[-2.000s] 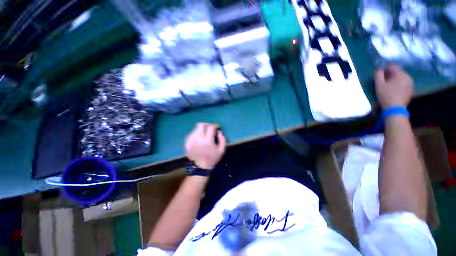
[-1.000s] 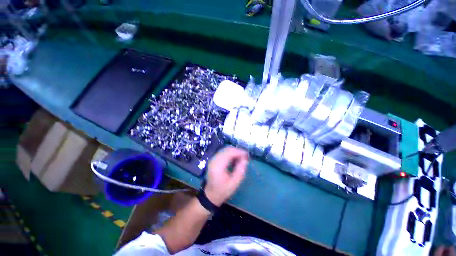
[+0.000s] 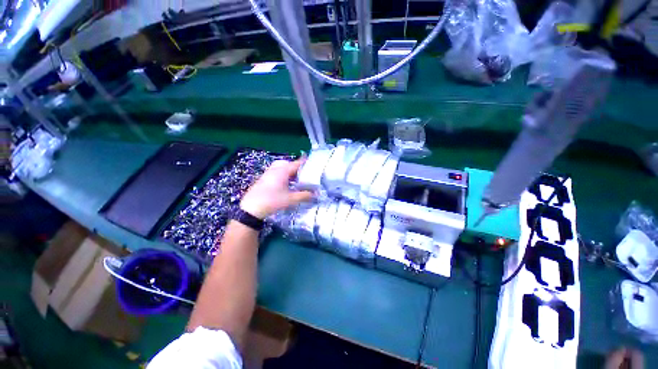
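Note:
My left hand (image 3: pixel 275 189) is at the left end of the upper row of bagged white housings (image 3: pixel 355 171). Its thumb and forefinger are apart at the end housing; whether they grip it is not clear. A second row of bagged housings (image 3: pixel 335 229) stands in front. Only a small part of my right hand (image 3: pixel 624 360) shows, cut off at the bottom right edge; what it holds is hidden. The wired components (image 3: pixel 216 198) lie heaped in a black tray, partly behind my left arm.
The screw feeder (image 3: pixel 422 230) stands right of the rows, beside a green box (image 3: pixel 498 216). A grey electric screwdriver (image 3: pixel 545 130) hangs above. Release liner with black frames (image 3: pixel 548 267), white housings (image 3: pixel 641 303), an empty black tray (image 3: pixel 164 186) and a blue bucket (image 3: pixel 151 281) surround the work.
The view has swung right and up since one second ago. My left hand has moved from the bench's front edge to the left end of the bagged housings. The screwdriver has come into view.

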